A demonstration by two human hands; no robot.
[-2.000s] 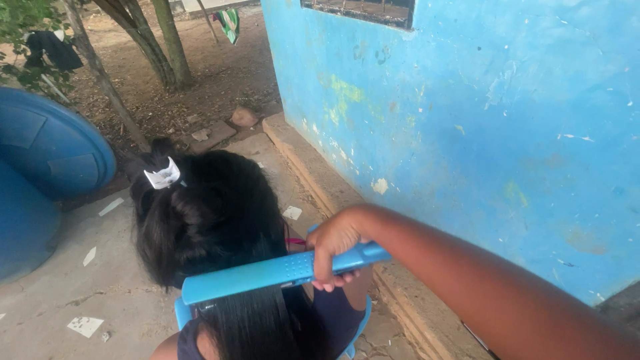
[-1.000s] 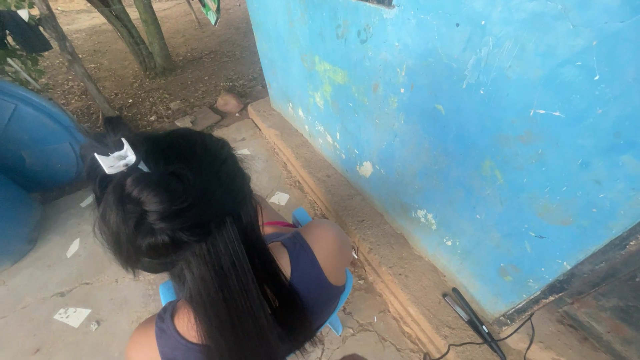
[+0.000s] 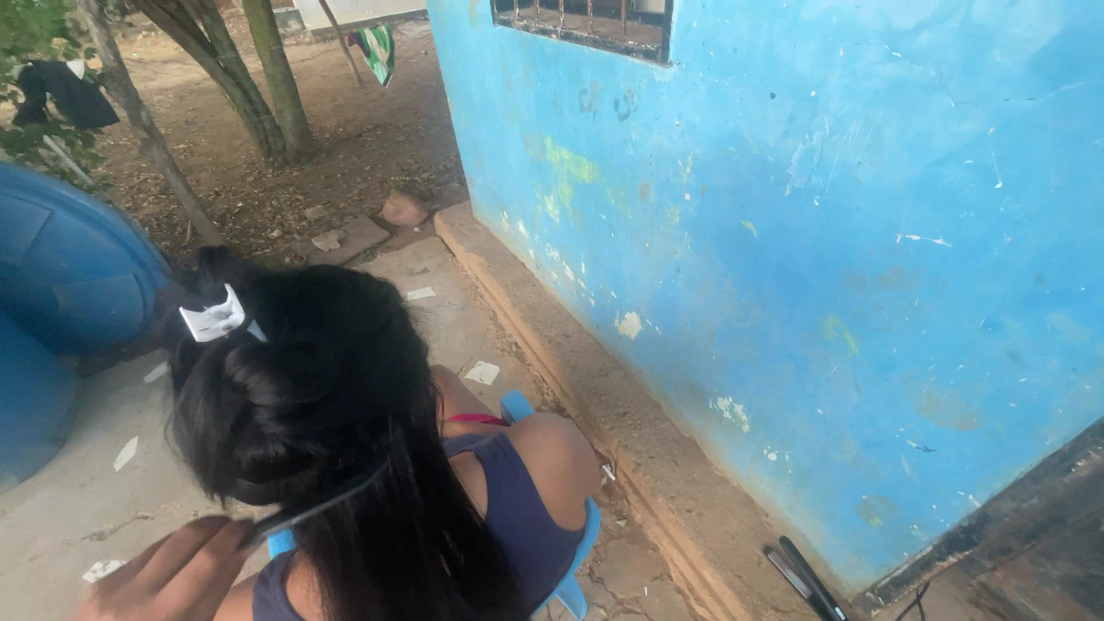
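A seated person's long black hair point(image 3: 405, 517) hangs down the back, over a dark blue sleeveless top point(image 3: 535, 492). The upper hair is gathered up with a white hair clip point(image 3: 214, 317). At the bottom left, my left hand point(image 3: 172, 573) grips one end of a dark comb point(image 3: 302, 511), whose other end lies in the hair below the gathered part. My right hand is out of view. Near the bottom right corner lies a dark hair straightener point(image 3: 806, 580) with its two arms apart, on the ledge at the wall's foot.
The person sits on a light blue plastic chair point(image 3: 573, 569). To the right runs a concrete ledge point(image 3: 604, 414) below a blue wall point(image 3: 776, 259). A dark cable point(image 3: 914, 599) lies beside the straightener. Large blue plastic containers point(image 3: 69, 267) stand at the left.
Two seconds ago my right hand held a blue hair straightener at the hair; that hand is now out of view. My left hand has come in at the lower left with the comb.
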